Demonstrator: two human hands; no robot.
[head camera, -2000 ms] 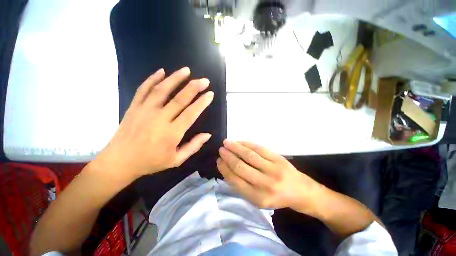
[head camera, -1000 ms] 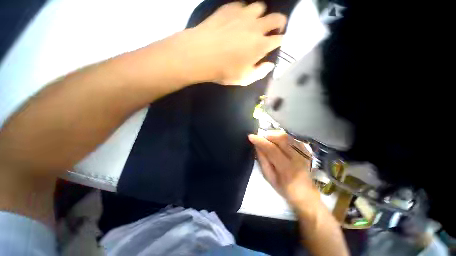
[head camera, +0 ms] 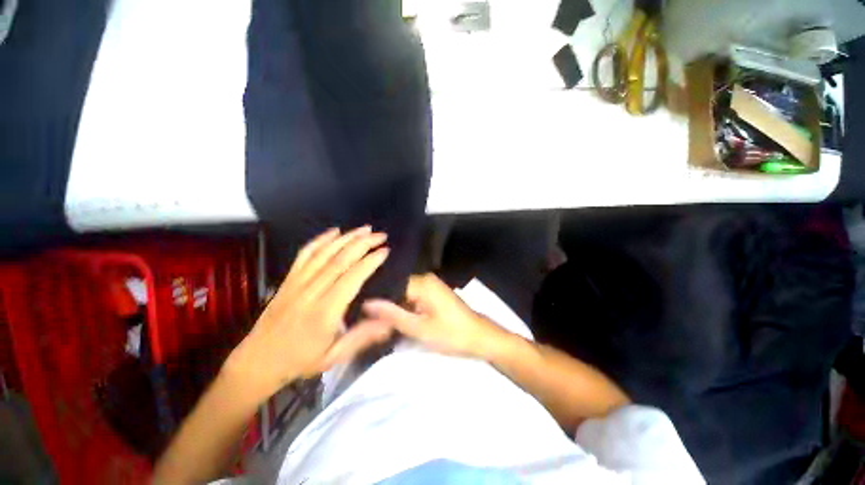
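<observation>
A long dark cloth panel (head camera: 337, 123) runs down the white table (head camera: 531, 152) and hangs over its front edge toward my lap. My left hand (head camera: 322, 294) lies on the hanging part with its fingers extended. My right hand (head camera: 432, 317) is at the cloth's lower right, fingers bent around its edge, thumb near my left thumb. The cloth between the hands is partly hidden, and both hands are slightly blurred. The needle area is cut off at the top.
Yellow-handled scissors (head camera: 637, 71) and small black scraps (head camera: 567, 66) lie on the table at right. An open cardboard box (head camera: 702, 118) of small items stands beyond them. A red basket (head camera: 57, 332) is below the table at left. Dark cloth (head camera: 721, 322) hangs at lower right.
The view has swung back from the machine head. Both hands have moved from beside the needle area down to the cloth hanging past the table's front edge.
</observation>
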